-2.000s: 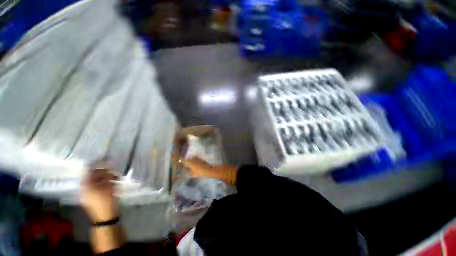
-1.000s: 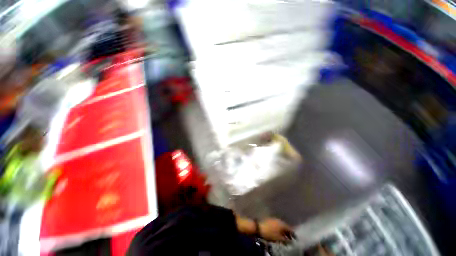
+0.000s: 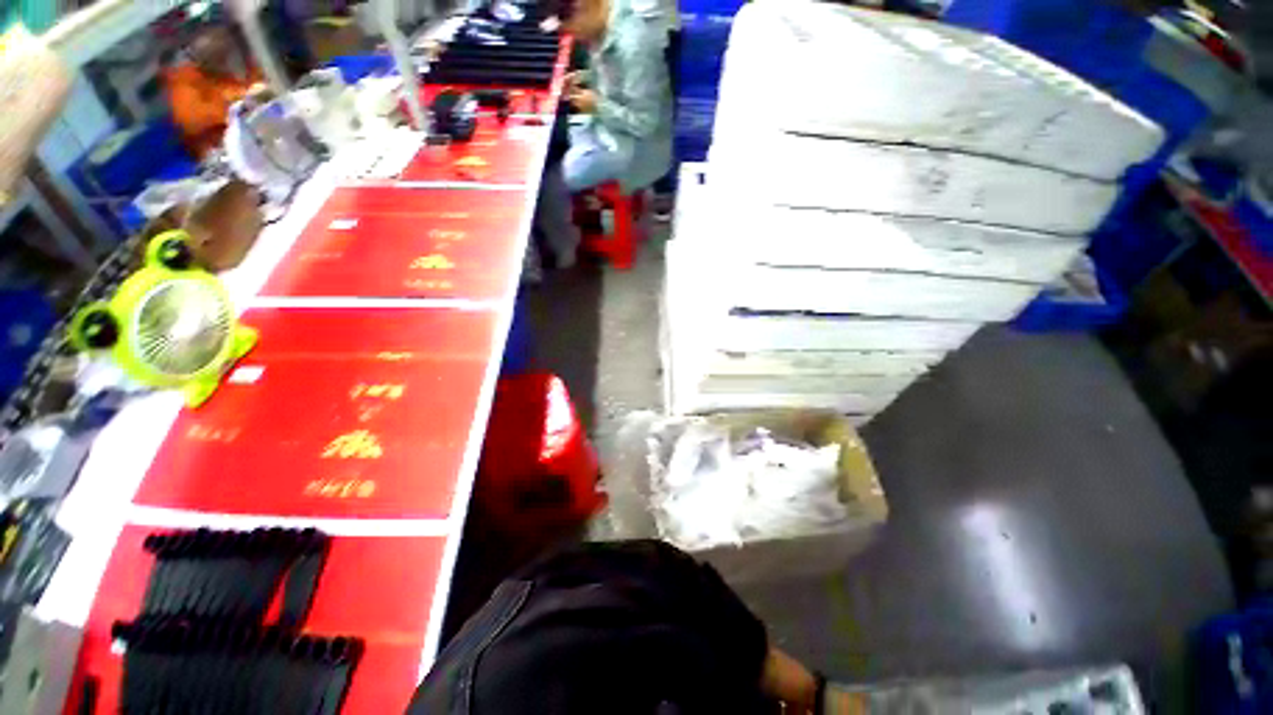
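My left arm in a black sleeve reaches right along the bottom edge. Only the dark-banded wrist and a sliver of my left hand (image 3: 842,703) show, cut off by the edge, so its grip is hidden. Beside it the edge of a whitish foam tray (image 3: 1103,687) shows, mostly cut off. My right hand is not in view. Slim black handheld units (image 3: 231,677) lie in two dense rows on the red bench (image 3: 321,482), lower left. An open brown carton (image 3: 868,489) full of whitish crinkled plastic bags (image 3: 747,489) stands on the floor.
A tall stack of white foam trays (image 3: 866,259) stands behind the carton. A red stool (image 3: 538,440) is beside the bench. A green frog-faced fan (image 3: 175,321) stands at the bench's left. A seated person (image 3: 628,98) works farther along. Blue crates (image 3: 1145,105) are behind the stack.
The view has swung left, bringing the black units and fan into sight. The foam tray with pockets has slipped mostly out at bottom right. My left hand is now mostly cut off.
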